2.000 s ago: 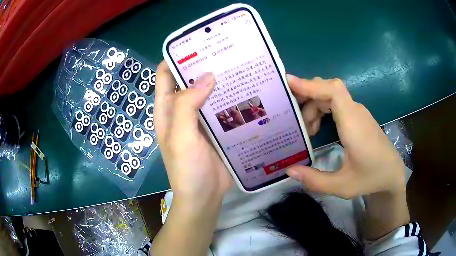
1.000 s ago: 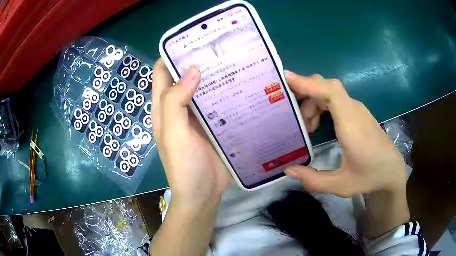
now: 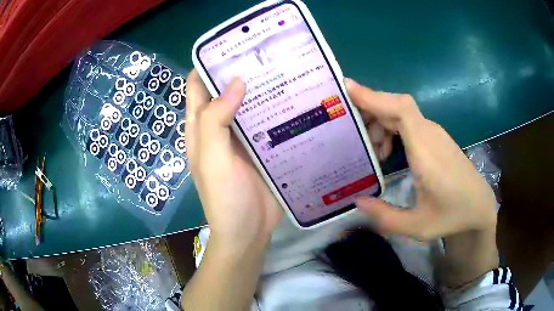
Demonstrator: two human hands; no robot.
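Note:
A smartphone (image 3: 291,121) in a white case, with a lit screen of text, is held tilted above the green bench, in the middle of the view. My left hand (image 3: 222,164) is bare and grips its left side, with the thumb over the screen's left edge. My right hand (image 3: 428,170) is bare and holds the right side, with the thumb at the lower right corner, slightly blurred. A clear plastic sheet of black-and-white double-ring lens pieces (image 3: 136,130) lies on the bench left of the phone, partly behind my left hand.
A red foam tray (image 3: 61,36) fills the upper left. Thin orange sticks (image 3: 39,203) lie on the green bench (image 3: 449,67) at the left. Crinkled clear plastic (image 3: 130,276) is below the bench edge, and more shows at the right. Dark hair hangs over my white clothing.
The phone's screen content has changed, and a dark banner now shows across its middle. The phone has shifted slightly up and left. Both hands keep their hold.

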